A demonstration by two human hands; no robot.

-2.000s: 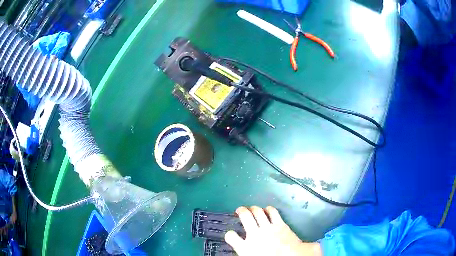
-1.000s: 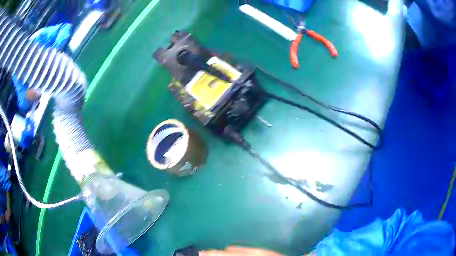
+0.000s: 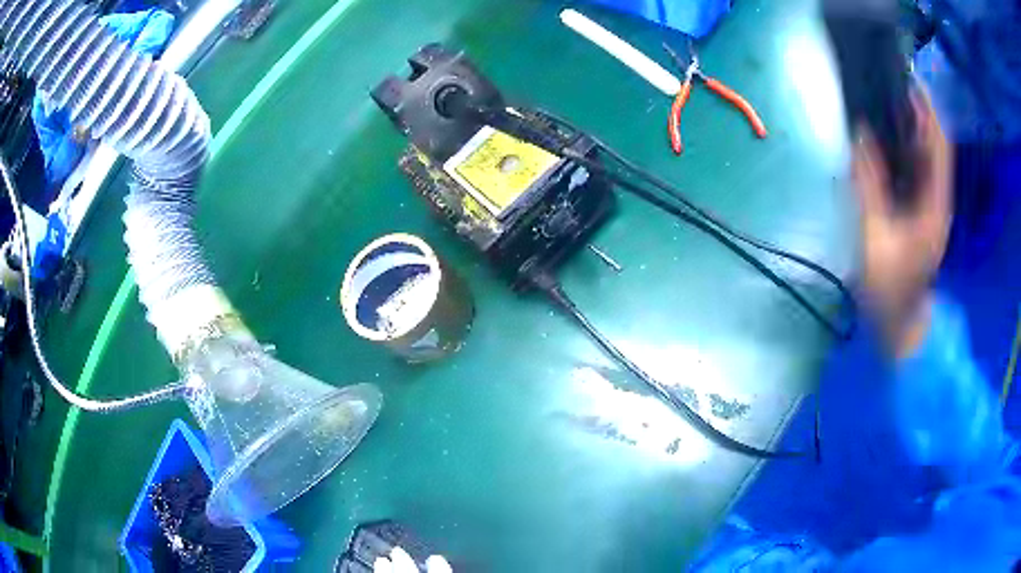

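My right hand, bare and blurred, is raised at the far right past the bench's curved edge. It holds a long black piece that looks like one or more black housings, too blurred to count. White gloved fingertips of my left hand show at the bottom edge against a ribbed black housing. The rest of that hand is cut off, so its grip cannot be told.
The black iron stand with yellow sponge and cords is mid-bench. Red-handled pliers and a white strip lie behind. A brown cup-like ring, clear fume hood and blue parts bin are left.
My right hand has left the housings at the bottom and moved up to the far right with a black piece. White gloved fingertips have appeared at the bottom. The view has shifted slightly.
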